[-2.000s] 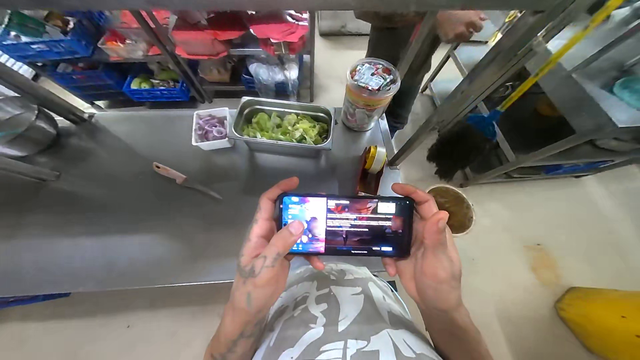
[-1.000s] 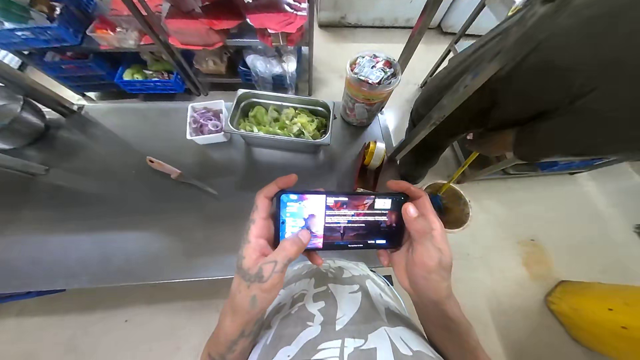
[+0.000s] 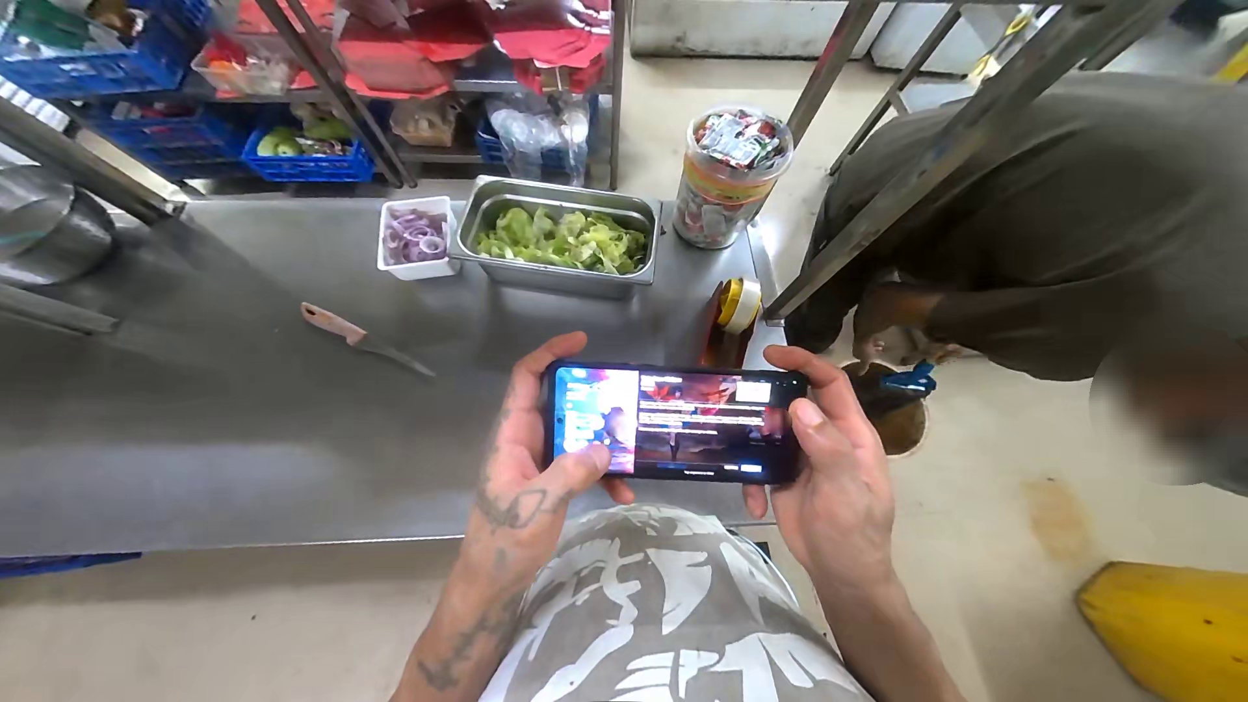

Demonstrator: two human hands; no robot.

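Observation:
A smartphone [image 3: 717, 429] lies sideways between my hands, its screen lit. My left hand [image 3: 536, 448] grips its left end, the thumb on the screen. Its right end is in my right hand [image 3: 834, 448], thumb at the edge. Beyond the phone, a steel pan [image 3: 565, 275] of chopped lettuce [image 3: 565, 239] stands on the metal table [image 3: 195, 439], beside a white tub [image 3: 417, 269] of sliced red onion [image 3: 416, 237]. A knife [image 3: 366, 338] with a pinkish handle lies left of the phone. A bottle [image 3: 726, 336] with a yellow cap is just behind the phone.
A clear plastic jar [image 3: 726, 190] of small packets stands at the table's back right. Another person [image 3: 1033, 214] bends over a bucket [image 3: 902, 429] on the floor at right. Shelves with blue crates [image 3: 310, 168] are behind the table, metal posts [image 3: 877, 214] beside it. Something yellow [image 3: 1170, 619] is at lower right.
The person at right has bent down, with hands now at the bucket; two seconds ago they stood behind the jar. The phone remains in both my hands, and my left thumb has moved lower on its screen.

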